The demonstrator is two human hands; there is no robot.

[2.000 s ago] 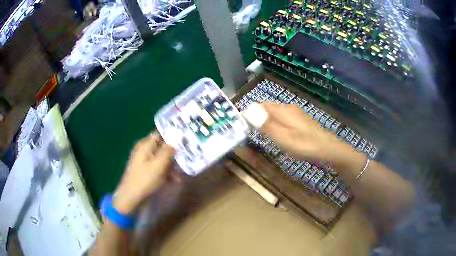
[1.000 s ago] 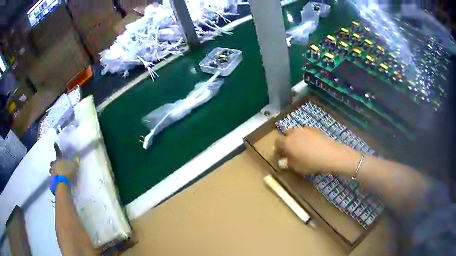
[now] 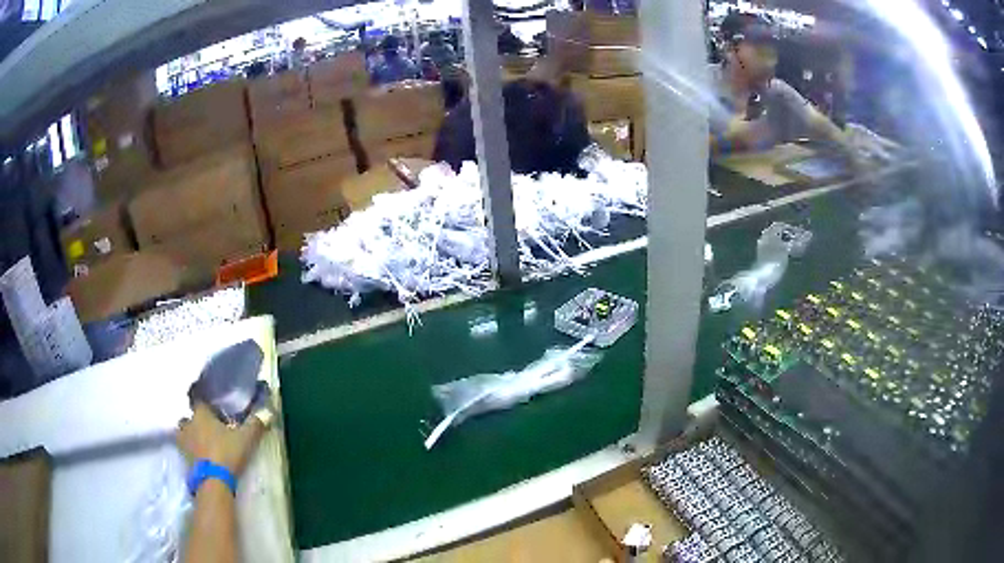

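My left hand [image 3: 221, 437], with a blue band at the wrist, is over the white board at the left. Its fingers are at the lower edge of a dark grey, smooth object [image 3: 228, 378] and appear to grip it; I cannot tell what it is. My right hand is not clearly visible. A small whitish thing [image 3: 636, 537] shows in the component carton [image 3: 595, 517] at the bottom edge; I cannot tell if it is a block or a covered fingertip. Rows of silver-white blocks [image 3: 738, 500] fill the carton's right part.
A housing shell [image 3: 596, 315] with a bagged cord [image 3: 512, 394] lies on the green conveyor [image 3: 363, 462]; another lies farther right. Grey posts [image 3: 674, 220] stand beside the belt. PCB stacks [image 3: 870, 341] are at right. White cords [image 3: 429, 236], brown boxes and people are beyond.
The view has swung up and left. The shell left my hands and lies on the conveyor. My right hand has left the carton's blocks. My left hand is now at the dark object.
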